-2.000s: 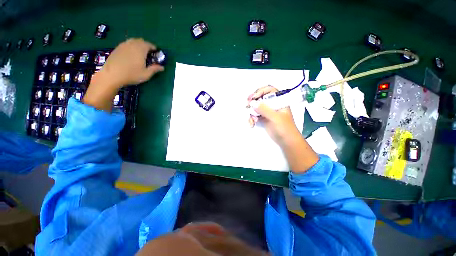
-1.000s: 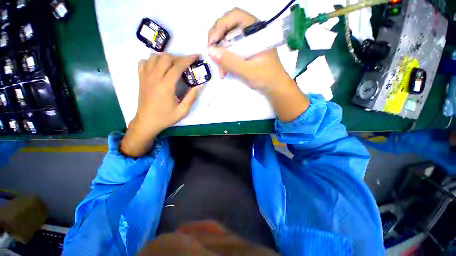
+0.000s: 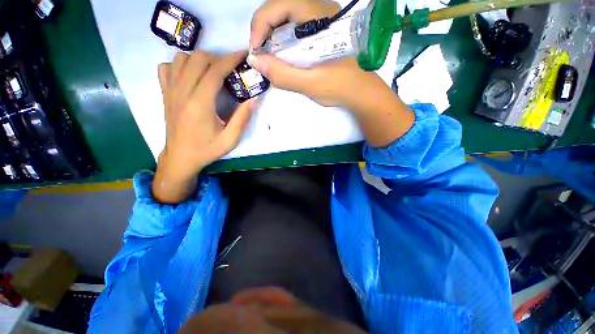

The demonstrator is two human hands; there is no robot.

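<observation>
My left hand (image 3: 202, 107) holds a black watch housing (image 3: 248, 81) between thumb and fingers over the white paper sheet (image 3: 306, 134). My right hand (image 3: 313, 72) grips the dispensing syringe (image 3: 336, 44) like a pen, its front end at the housing's upper edge. The needle tip is hidden by the fingers. A green adapter (image 3: 378, 32) caps the syringe's rear, and a black cable (image 3: 313, 27) lies along it. A second housing (image 3: 175, 25) lies on the sheet, up and left of my left hand.
A black blister tray (image 3: 49, 140) with housings is at the left. White paper scraps (image 3: 425, 77) lie right of the sheet. The tan hose (image 3: 457, 9) runs right from the adapter. A grey dispenser box (image 3: 522, 107) with a pressure gauge (image 3: 499, 94) and a housing on top is at the right.
My left hand has come from above the tray to the sheet and now holds a housing. My right hand has brought the syringe to it. The view has shifted closer.
</observation>
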